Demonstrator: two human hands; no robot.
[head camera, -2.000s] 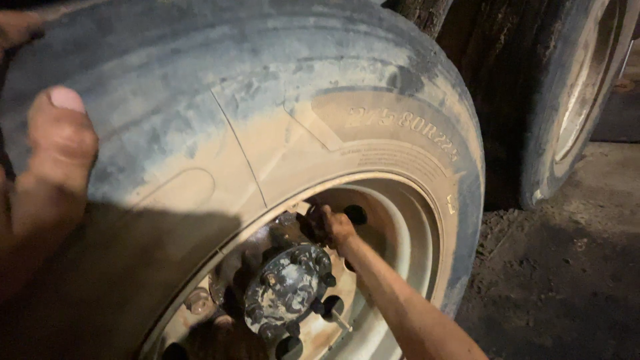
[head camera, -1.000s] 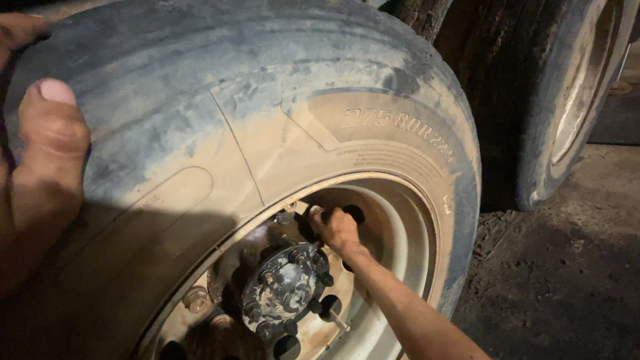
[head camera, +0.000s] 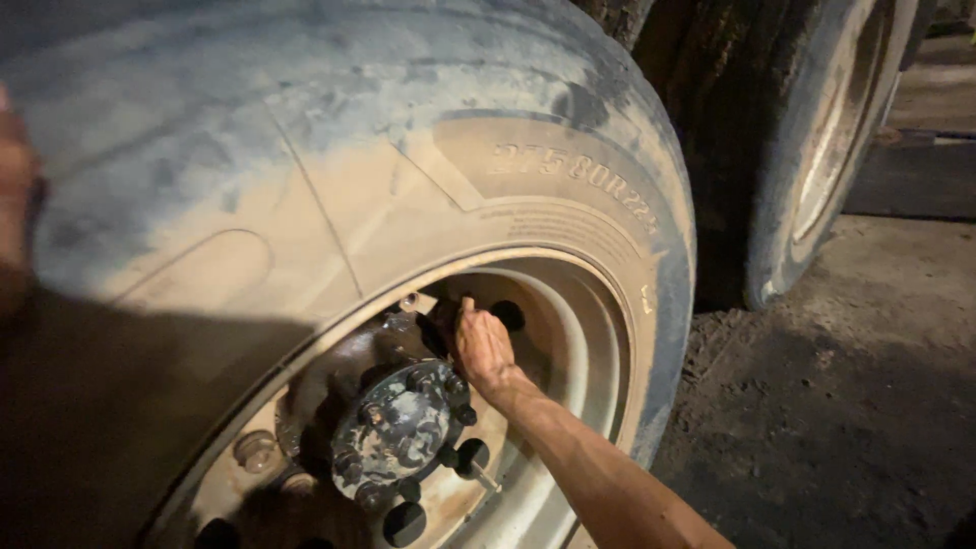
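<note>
A large dusty truck tire (head camera: 427, 183) on a steel wheel rim (head camera: 602, 335) fills most of the view. Inside the rim is a dark, greasy wheel hub (head camera: 404, 419) with bolts around its end. My right hand (head camera: 484, 343) reaches into the rim at the hub's upper right, fingers bent by the wheel disc; whether a nut or stud is within them is hidden. A lug nut (head camera: 255, 451) sits on the disc at lower left, and a valve stem (head camera: 484, 476) sticks out at lower right. My left hand (head camera: 14, 198), cut off by the left edge, is beside the tire's tread.
Another truck wheel (head camera: 808, 152) stands behind at the upper right. Dark, dirty ground (head camera: 801, 412) lies to the right of the tire, with lighter ground beyond it. A deep shadow covers the tire's lower left.
My left hand has moved left, mostly out of view; earlier its thumb showed over the tire. My right hand stays inside the rim, with its fingers in a changed pose.
</note>
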